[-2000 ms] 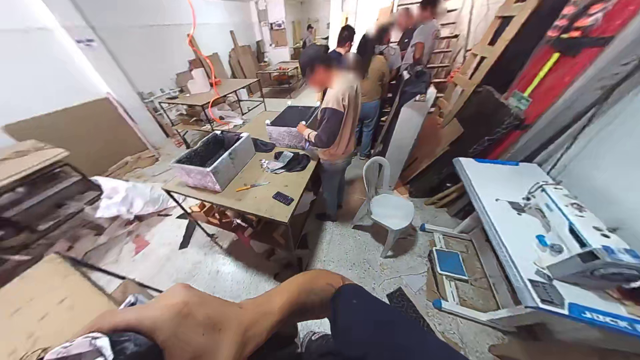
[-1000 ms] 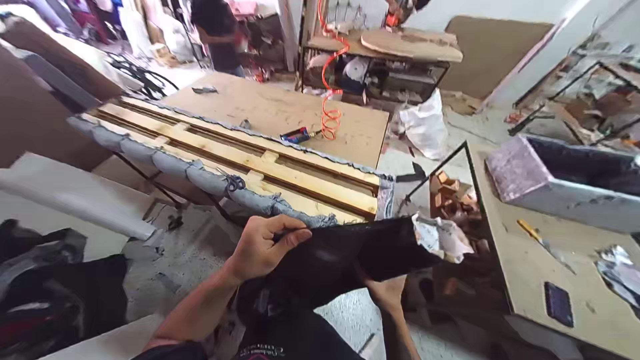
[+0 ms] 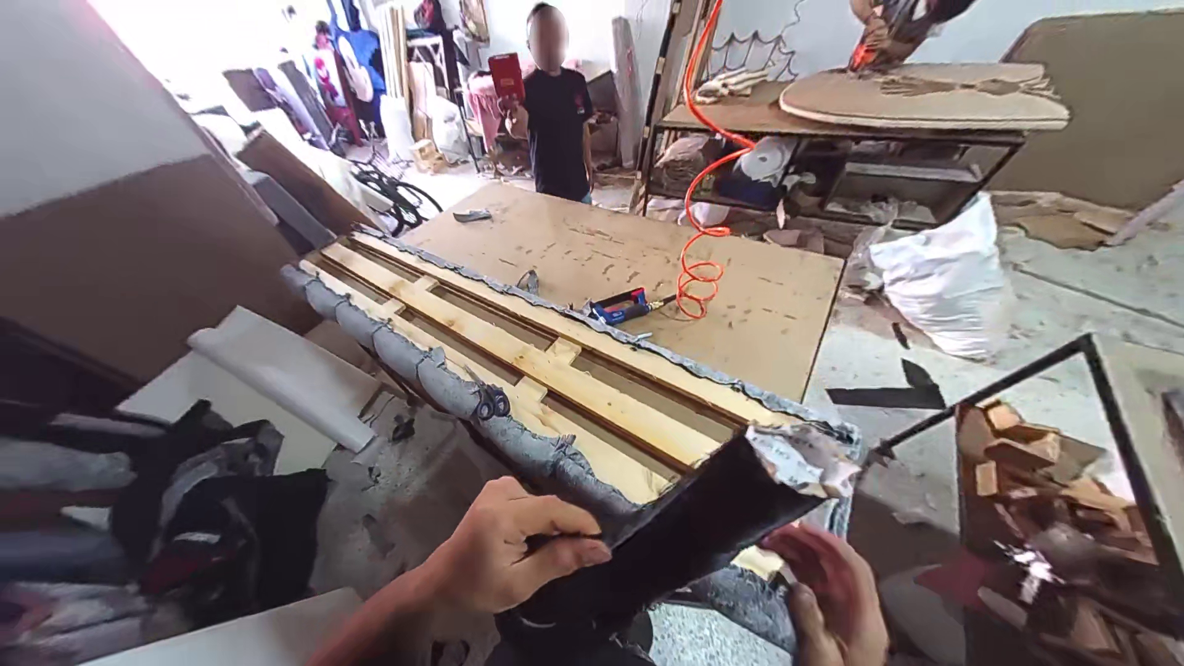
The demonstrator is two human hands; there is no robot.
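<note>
My left hand [image 3: 527, 546] pinches the edge of a black fabric piece [image 3: 684, 527] between thumb and fingers. My right hand [image 3: 828, 587] is beneath the far end of that fabric, its fingers bent against it; part of the hand is hidden. A crumpled whitish lining [image 3: 800, 458] shows at the fabric's end. Beyond lies a long wooden slatted frame [image 3: 546, 370] wrapped along its sides in grey upholstery fabric [image 3: 444, 375]. Dark-handled scissors [image 3: 492, 400] rest on its near edge. A blue and red pneumatic staple gun [image 3: 624, 307] lies on the board behind it.
A large brown tabletop [image 3: 740, 324] carries a coiled orange air hose [image 3: 703, 268]. Behind it stands a person [image 3: 555, 129] holding a red object. A white sack [image 3: 943, 277] and wood offcuts [image 3: 1045, 453] are at the right; dark fabric scraps [image 3: 240, 527] lie at the left.
The view has swung from the room onto the slatted frame and come closer to it. The black fabric stays in my hands since one second ago. The person beyond the table now shows more fully.
</note>
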